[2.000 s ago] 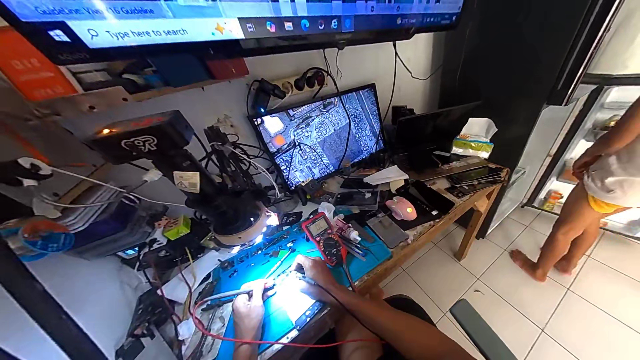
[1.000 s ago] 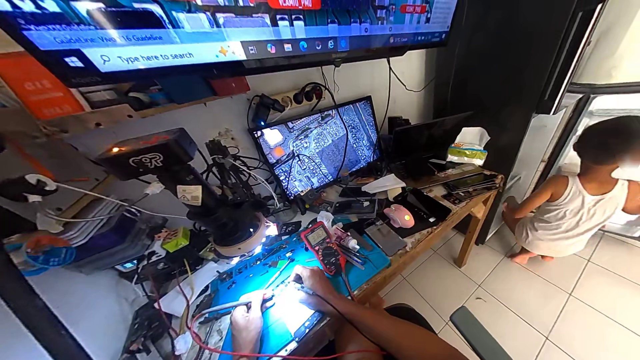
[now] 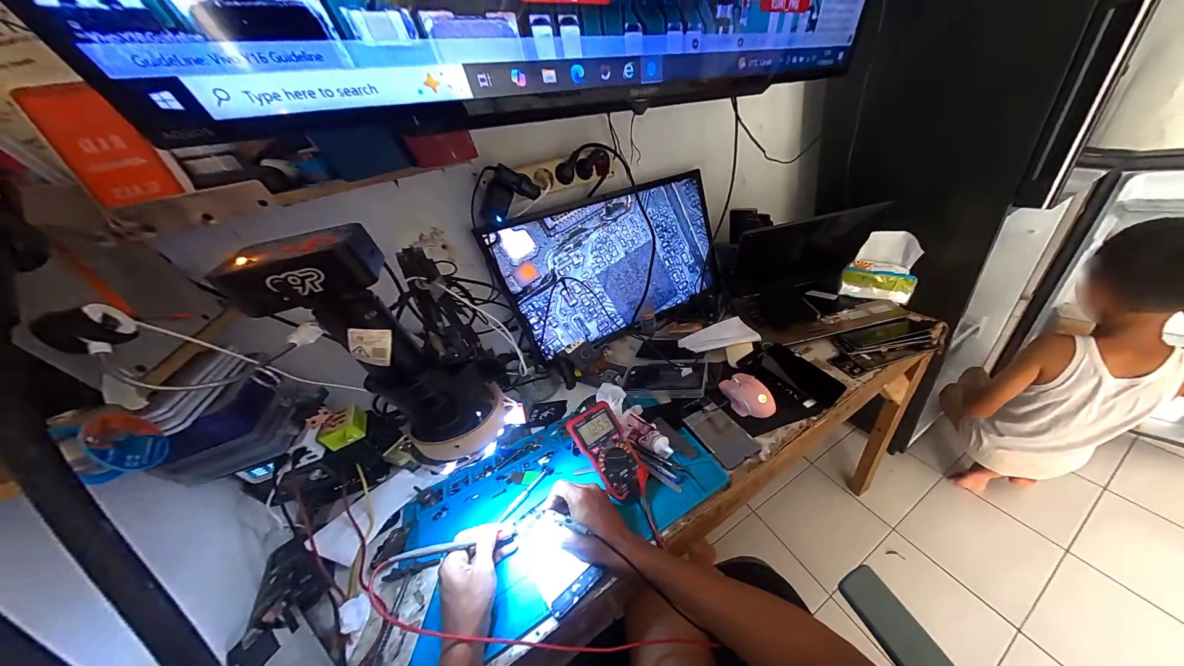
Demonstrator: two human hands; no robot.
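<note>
My left hand (image 3: 469,569) is closed around a grey pen-like probe (image 3: 430,552) with a red lead trailing from it. My right hand (image 3: 590,523) grips a dark probe (image 3: 573,525) with a black lead. Both tips point at a brightly lit, overexposed board or phone part (image 3: 555,564) on the blue work mat (image 3: 698,453); whether they touch it cannot be made out. Above and left of the hands stands a microscope (image 3: 453,407) with its ring light on. A red digital multimeter (image 3: 610,453) lies just beyond my right hand.
A monitor (image 3: 606,264) shows a magnified circuit board; a large screen (image 3: 462,55) hangs above. A pink mouse (image 3: 747,395), a small bottle (image 3: 659,442) and phones (image 3: 883,335) lie to the right. Cables and stacked trays crowd the left. A person (image 3: 1082,370) crouches by the fridge.
The person at the fridge was standing two seconds ago and is now crouched low. Both my hands stay at the lit part with the probes in them.
</note>
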